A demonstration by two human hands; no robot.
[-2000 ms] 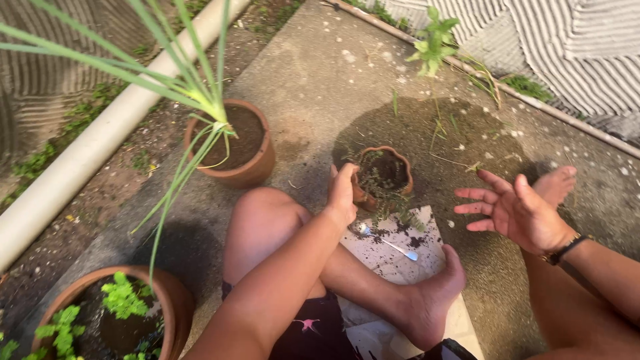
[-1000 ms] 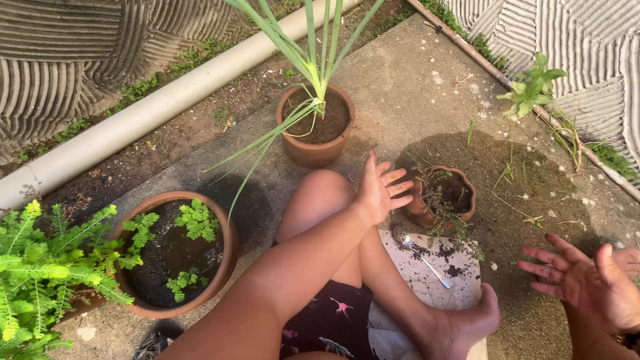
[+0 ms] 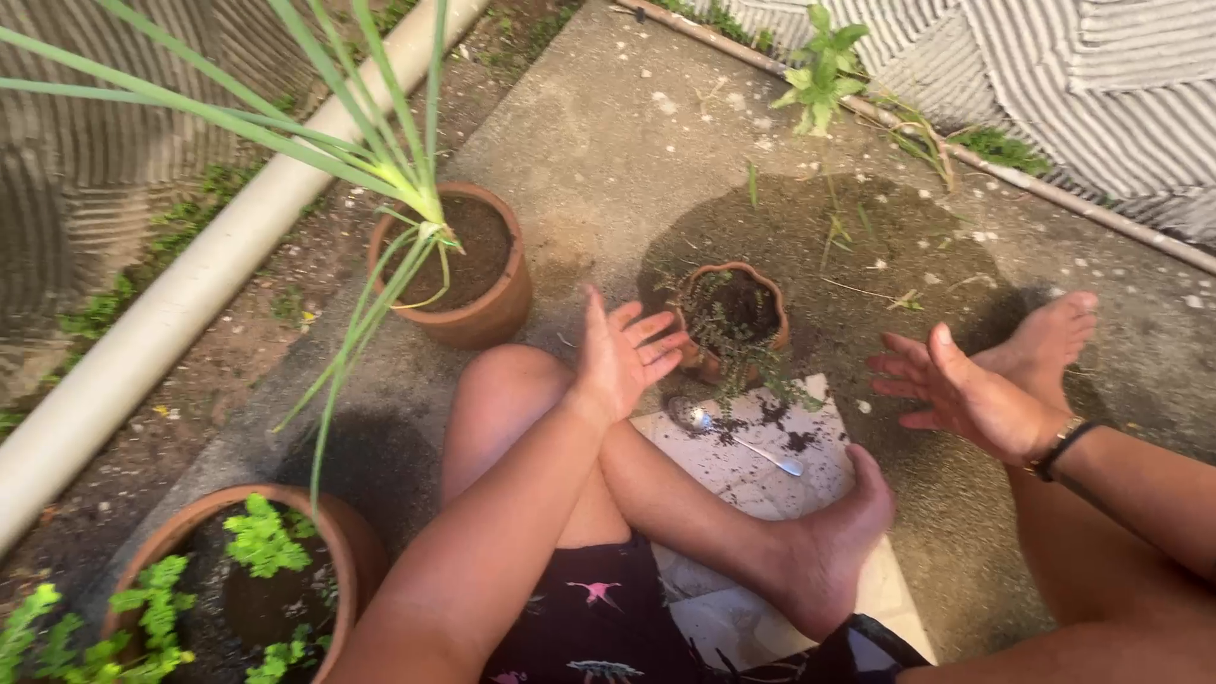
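Observation:
My left hand [image 3: 627,356] is held with its fingers spread just left of a small scalloped terracotta pot [image 3: 698,366], which holds dark soil and a trailing small-leaved plant [image 3: 731,332]. My right hand [image 3: 959,394], with a dark band at the wrist, is raised with fingers apart to the right of that pot and holds nothing. Below the pot, a metal spoon [image 3: 774,460] with soil on it lies on a pale tile [image 3: 798,489] strewn with crumbs of soil. Part of the tile is hidden under my leg.
A terracotta pot [image 3: 513,299] with a long-leaved plant stands at the upper left. A wider terracotta pot [image 3: 356,560] of leafy seedlings is at the lower left. A pale pipe [image 3: 218,247] runs along the left; a thinner pipe [image 3: 1073,180] borders the textured wall. Wet concrete surrounds the small pot.
Two seconds ago my left hand was on the small pot's rim; it has let go and is now open beside it. The view has swung about between frames.

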